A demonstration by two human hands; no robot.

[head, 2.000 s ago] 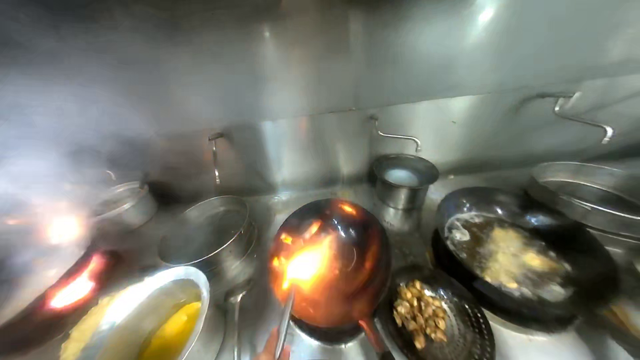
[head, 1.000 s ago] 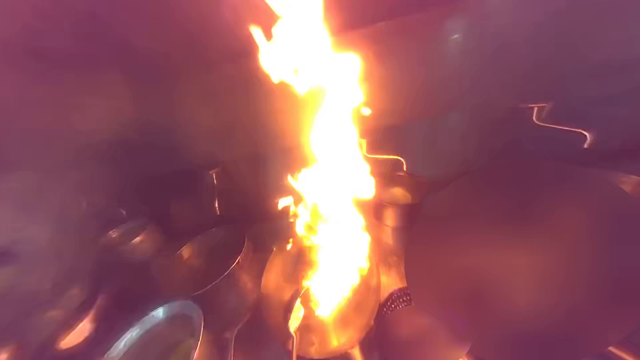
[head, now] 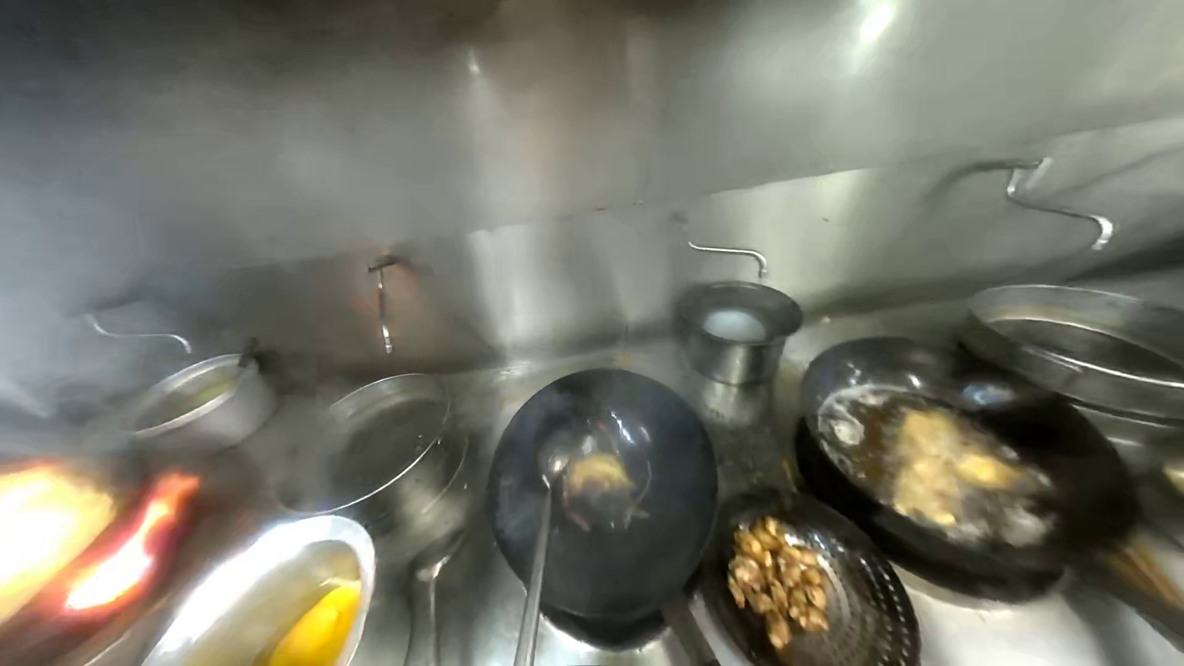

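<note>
Neither of my hands shows in the current head view. A dark wok [head: 601,564] stands at the centre, its handle running off the bottom edge. A metal ladle [head: 541,573] dips into it beside a small heap of yellowish and brown food [head: 599,486]; its handle also leaves the frame at the bottom. Right of the wok, a perforated strainer [head: 869,592] holds browned pieces of food [head: 777,578]. Farther right, pale battered pieces [head: 953,462] bubble in oil in a large black wok [head: 1091,462].
Flames [head: 120,564] burn at the far left beside an oval metal bowl [head: 356,546] with yellow contents. A second ladle [head: 425,610] lies near it. Metal pots [head: 735,356] and a round metal pan [head: 393,444] stand behind, under wall spouts [head: 1054,208]. Steam hangs at left.
The tall flame that rose from the centre wok one second ago is gone, and the wok's inside shows again. Part of a hand seen at the bottom edge two seconds ago is out of view.
</note>
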